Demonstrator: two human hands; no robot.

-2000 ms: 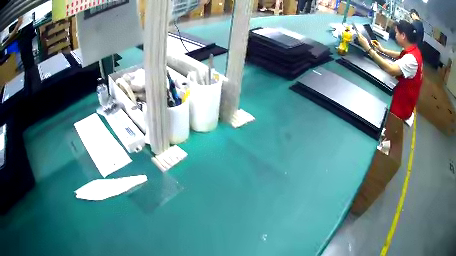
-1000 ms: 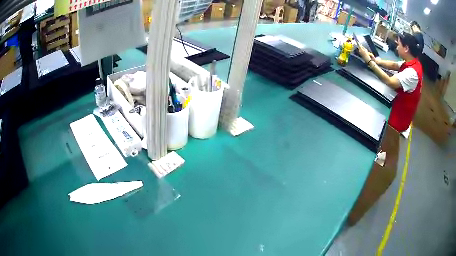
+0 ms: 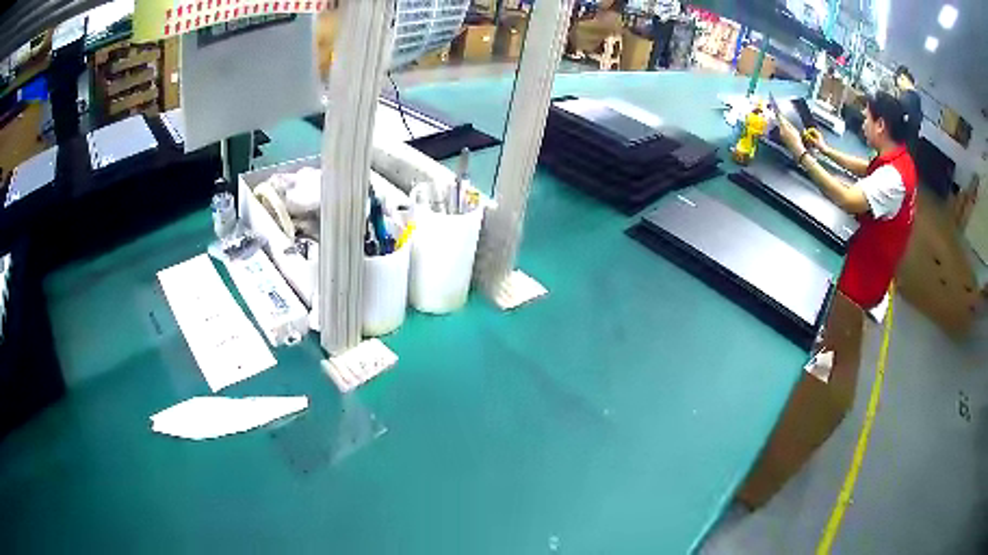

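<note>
Neither of my hands is in view. Nearest in front of me, a white pointed strip [image 3: 229, 416] lies flat on the green bench mat [image 3: 477, 434]. A thin clear sheet [image 3: 330, 436] lies to its right. Behind the strip are a long white card [image 3: 216, 322] and a narrow white box with print [image 3: 268, 296]. White tubs [image 3: 444, 260] holding pens and tools stand beside a white bin [image 3: 290, 258] with rolls and cloths. A small clear bottle [image 3: 224, 215] stands at the bin's corner.
Two pale posts [image 3: 358, 163] rise from the bench. Dark panels [image 3: 623, 146] are piled at the back, and a laptop-like slab [image 3: 742, 255] lies at the right. A red-vested person [image 3: 891, 222] handles a dark panel near a yellow bottle [image 3: 749, 138]. Silver panels [image 3: 121, 141] lie at back left.
The camera view has shifted slightly, so the bench things sit a little lower in the picture. The red-vested person's hands have shifted a little at the panel. Nothing on the near bench has moved.
</note>
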